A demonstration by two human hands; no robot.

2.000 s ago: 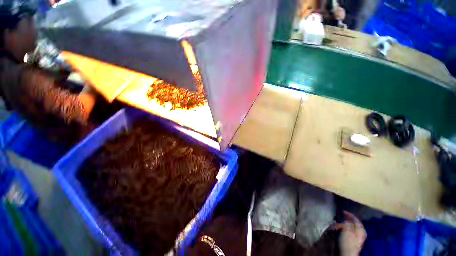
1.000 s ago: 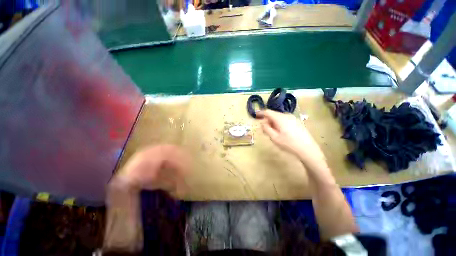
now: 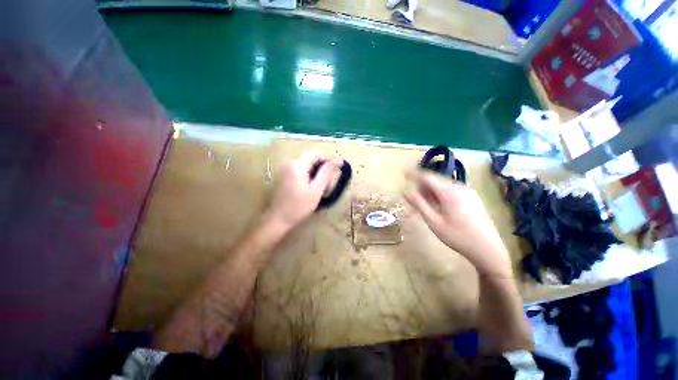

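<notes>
My left hand [image 3: 299,189] holds a black ring [image 3: 337,185] over the middle of the bench. My right hand [image 3: 446,211] is right of the white oval, fingers bent and blurred; whether it holds anything cannot be told. More black rings [image 3: 440,159] lie behind my right hand, near the belt. The white oval [image 3: 381,219] sits on a brown cardboard square [image 3: 377,236] between my hands. A tangled heap of black straps [image 3: 559,226] lies at the bench right.
The brown bench [image 3: 201,193] is bordered by a green conveyor belt [image 3: 386,93] behind. A large grey red-stained box [image 3: 82,178] stands at left. A red box [image 3: 583,48] stands at the back right. Black parts in a blue crate [image 3: 624,315] show below the bench right.
My left hand has moved up and right from the near left and now holds a ring. The ring that lay by my right hand is gone from there. The view has shifted from the left crate to the bench.
</notes>
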